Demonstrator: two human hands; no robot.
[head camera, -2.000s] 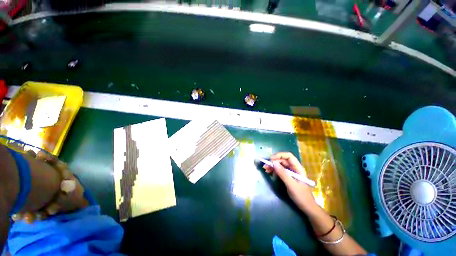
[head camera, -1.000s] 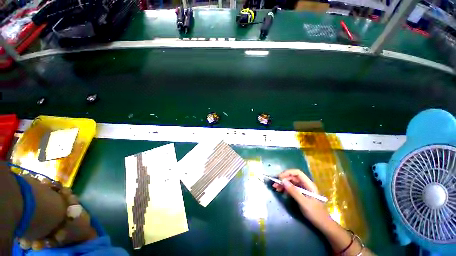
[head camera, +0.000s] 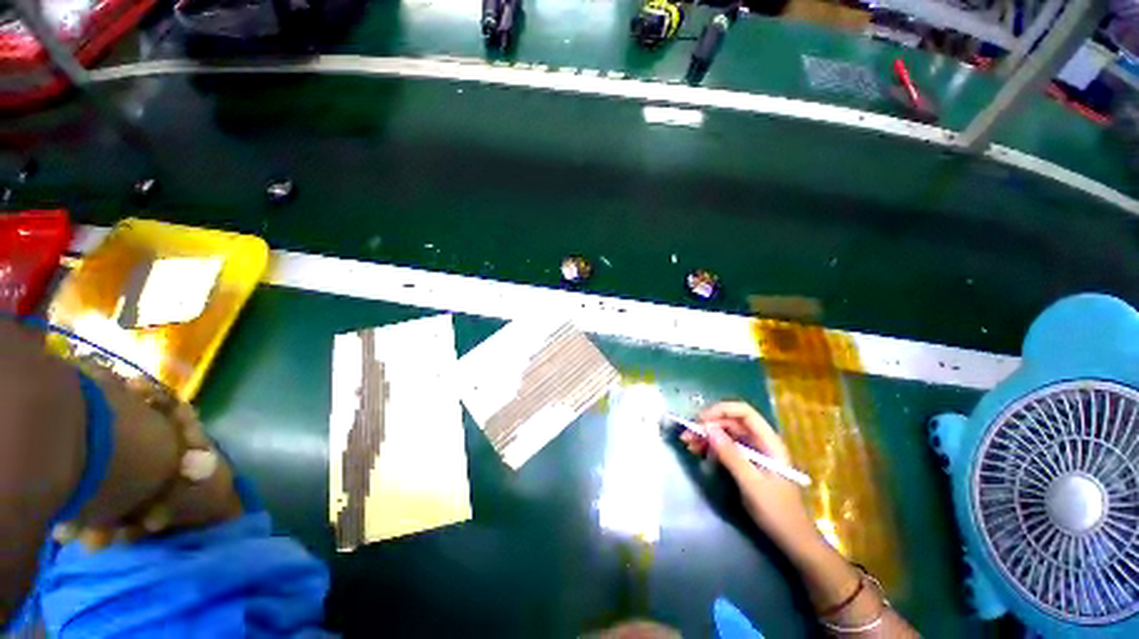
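Observation:
My right hand (head camera: 747, 464) is closed around slim white tweezers (head camera: 781, 468); their tip points left over the bright glare on the table. I cannot tell if the tip holds anything. My left forearm is large at the left edge, with a blue sleeve (head camera: 187, 580), a beaded bracelet (head camera: 196, 466) and a blue wrist band (head camera: 95, 437); its fingers are out of the picture. One backing sheet (head camera: 425, 431) with grey-brown strips lies upright in view. A smaller sheet (head camera: 531, 437) with strips lies tilted beside it.
Small round units (head camera: 576, 270) sit on the dark green belt (head camera: 437, 187) beyond the white edge strip (head camera: 475, 293). Amber tape (head camera: 831, 456) crosses the table right of my hand. A blue fan (head camera: 974, 499) stands far right. A yellow tray (head camera: 244, 300) holds a pale sheet, beside a red container (head camera: 28, 256).
The camera view has shifted. The belt units have moved right relative to the sheets. My right hand still holds the tweezers in nearly the same place. A blurred skin-toned shape now shows at the bottom edge.

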